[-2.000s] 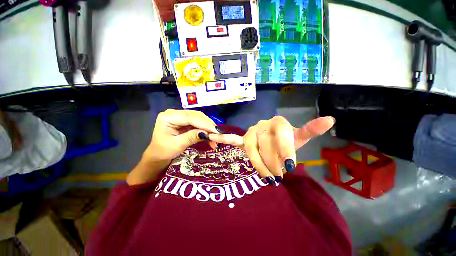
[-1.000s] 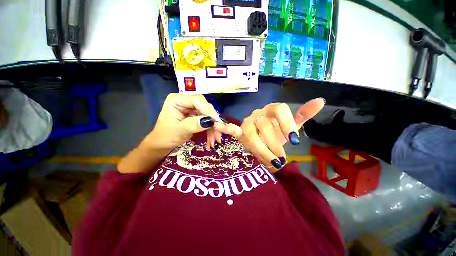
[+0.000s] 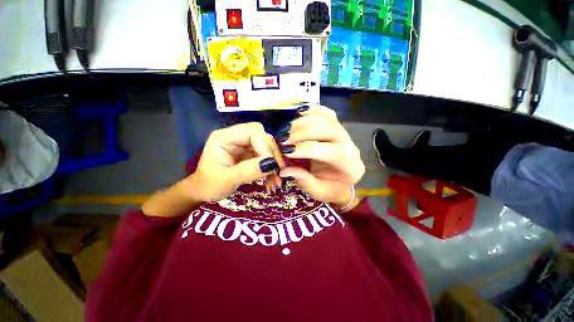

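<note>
My left hand (image 3: 230, 160) and my right hand (image 3: 324, 154) meet in front of my chest, below the bench edge. Their fingertips touch. Whether anything small lies between the fingertips is hidden. The nearer power meter (image 3: 289, 88) is just beyond my hands, with a yellow round patch, a small lit display and a red rocker switch. The farther power meter (image 3: 270, 22) is behind it, cut off by the top edge, with a black round socket. Neither hand touches the meters.
Hair dryers (image 3: 78, 28) lie at the bench's left and more dryers (image 3: 532, 53) at its right. A blue-green patterned sheet (image 3: 368, 60) is right of the meters. A red stool (image 3: 434, 204) stands below at right. Parts of people show at both sides.
My right hand has turned inward, its thumb no longer pointing out to the right, and its fingers now close against my left fingertips. The bench and meters sit higher in the view.
</note>
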